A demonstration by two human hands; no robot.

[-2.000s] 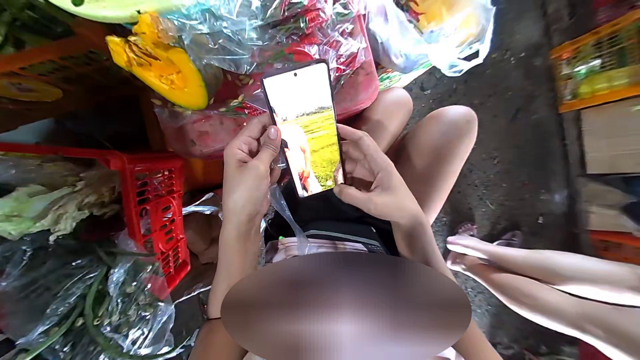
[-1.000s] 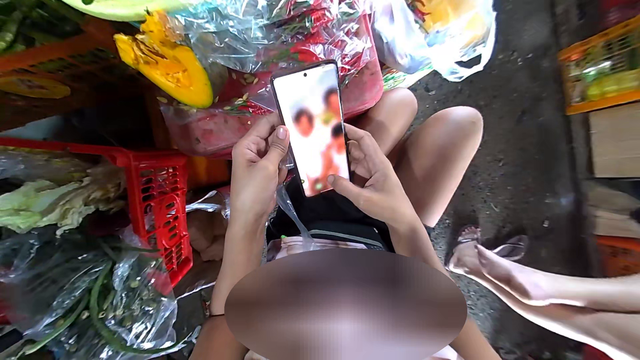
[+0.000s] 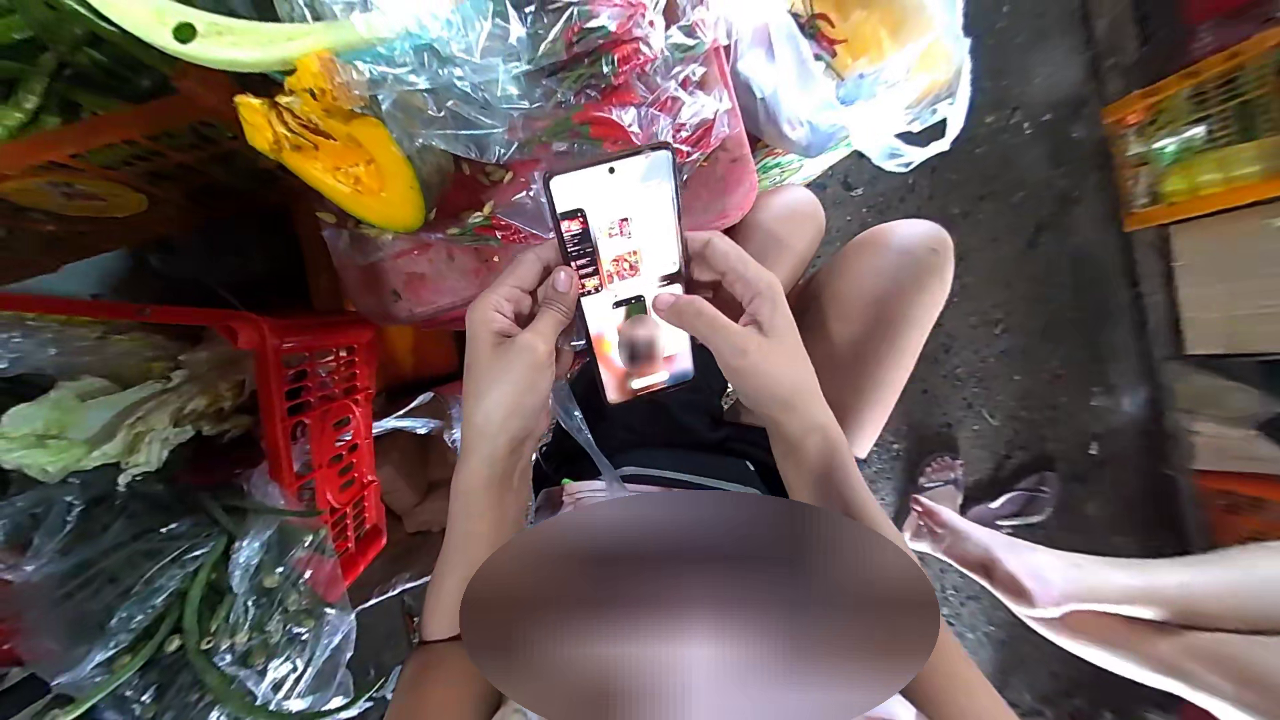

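A smartphone [image 3: 640,240] is held upright between both hands above my lap, its lit screen facing me and showing small overlapping app windows. My left hand [image 3: 520,310] grips its left edge, with the thumb along the side. My right hand [image 3: 745,315] supports the right edge, and its thumb lies over the lower part of the screen. Just behind the phone is a red tray [image 3: 400,275] with red chili peppers [image 3: 620,60] in clear plastic. A cut piece of squash [image 3: 370,180] rests at the tray's left end.
At left, a red plastic crate [image 3: 330,430] stands near leafy cabbage [image 3: 70,425] and bagged long green vegetables [image 3: 200,620]. A white plastic bag [image 3: 890,110] is beyond my knees. Another person's legs [image 3: 1080,590] and sandals [image 3: 1015,500] are at right, near a yellow crate [image 3: 1190,190].
The phone's screen has gone from a landscape picture, to a picture of people, to small app windows. My right thumb has moved up the screen. The other person's feet have shifted.
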